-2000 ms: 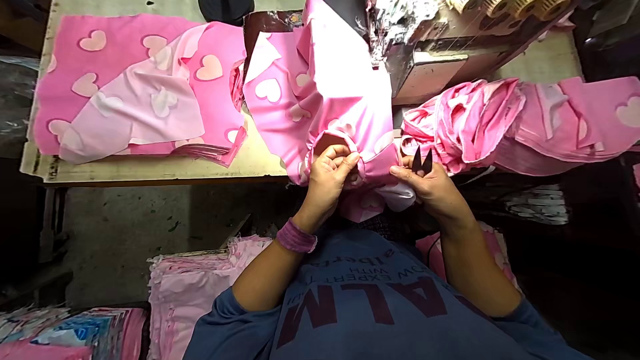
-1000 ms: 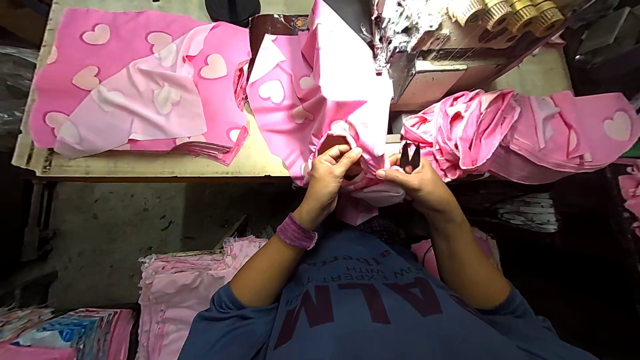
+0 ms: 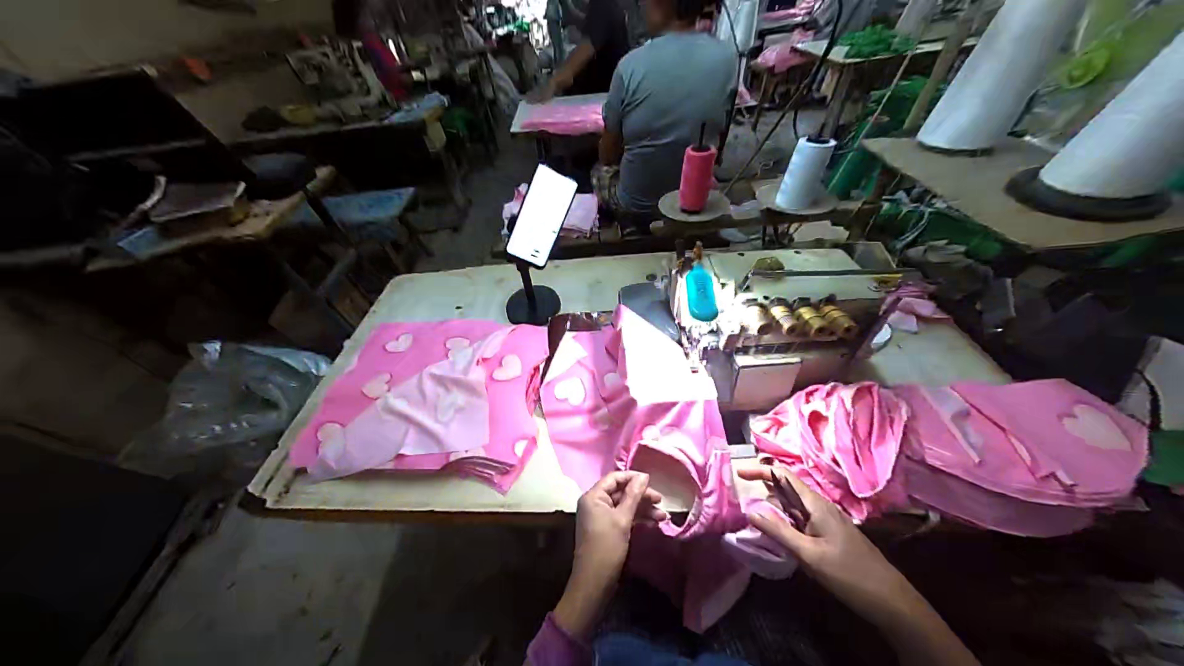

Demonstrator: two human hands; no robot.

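Observation:
A pink garment piece with pale hearts (image 3: 680, 430) lies partly on the table and hangs over its front edge, with a round gathered opening facing up. My left hand (image 3: 615, 518) pinches the left rim of that opening between thumb and fingers. On the opening's right, my right hand (image 3: 805, 527) holds small dark thread snips (image 3: 789, 499) and touches the pink fabric. Just behind stands an overlock sewing machine (image 3: 768, 361), its work light on the cloth. Flat stacked heart-print panels (image 3: 509, 370) lie to the left; a bunched pink fabric pile (image 3: 837, 439) lies to the right.
A phone on a stand (image 3: 542, 217) rises from the table's back. Behind it are a red thread cone (image 3: 697, 178), a white thread cone (image 3: 806, 173) and a seated person (image 3: 671, 111). Large white cones (image 3: 999, 74) stand at upper right. A clear plastic bag (image 3: 231, 416) is at left.
The view has tilted up to the room behind the machine. Both hands remain at the garment's opening, which shows wider and rounder now.

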